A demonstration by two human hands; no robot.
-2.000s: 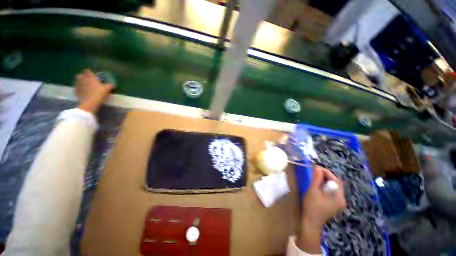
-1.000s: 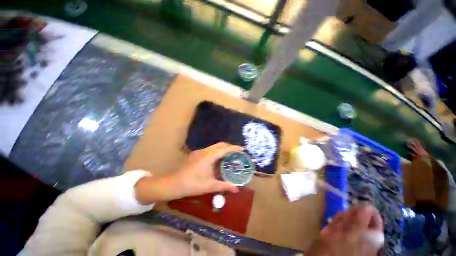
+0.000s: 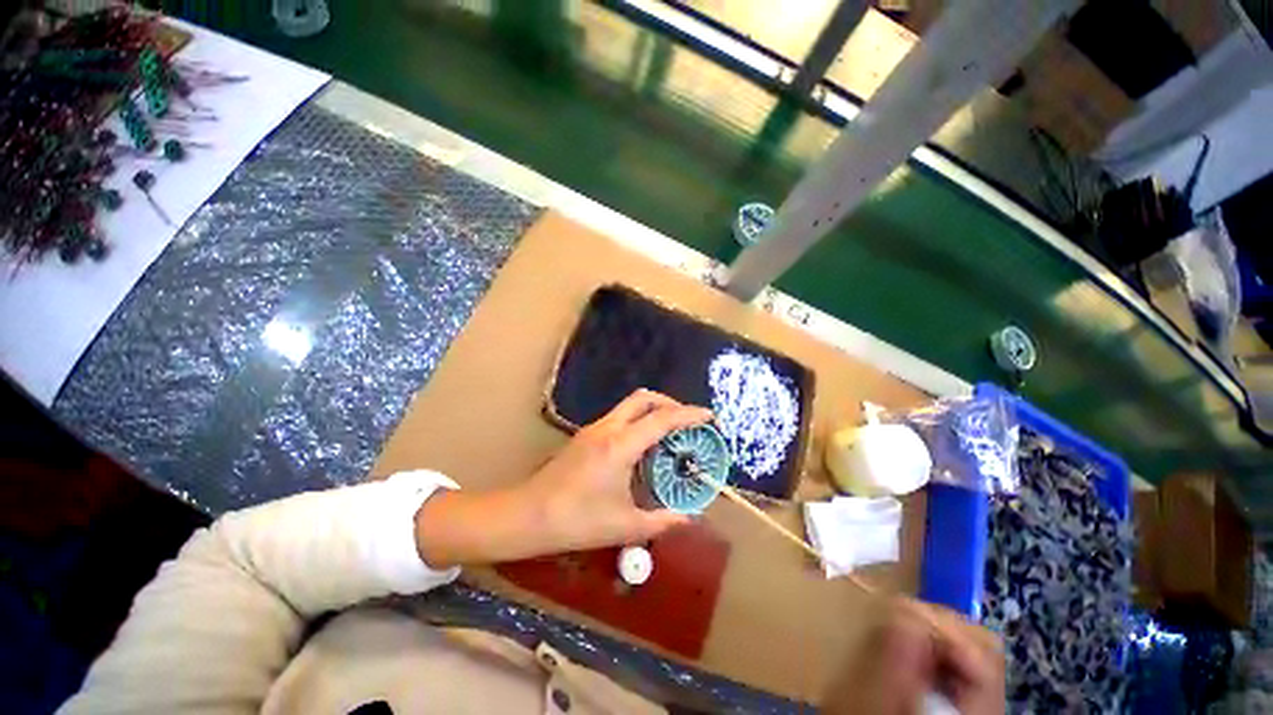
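My left hand (image 3: 593,482) grips a round teal-grey spoked fan housing (image 3: 686,469) by its rim, above the red-brown fixture (image 3: 645,594) and the front of the black tray. My right hand (image 3: 921,664) is blurred at the lower right and holds a long thin tan applicator stick (image 3: 782,531), whose tip touches the centre of the housing. A bit of white shows at my right hand. The black tray (image 3: 635,360) holds a heap of tiny white parts (image 3: 755,412). A small white round piece (image 3: 635,564) sits on the fixture.
A cream pot (image 3: 880,458) and a white wipe (image 3: 856,535) lie beside the blue bin (image 3: 954,545) of dark parts. A metal upright (image 3: 894,140) stands at the green conveyor (image 3: 559,119) carrying spaced housings. Bubble wrap (image 3: 321,300) and a pile of wired parts (image 3: 84,154) are at left.
My left hand has brought a housing from the conveyor to above the fixture. My right hand has moved down from the bin side, and the stick now reaches the housing's centre.
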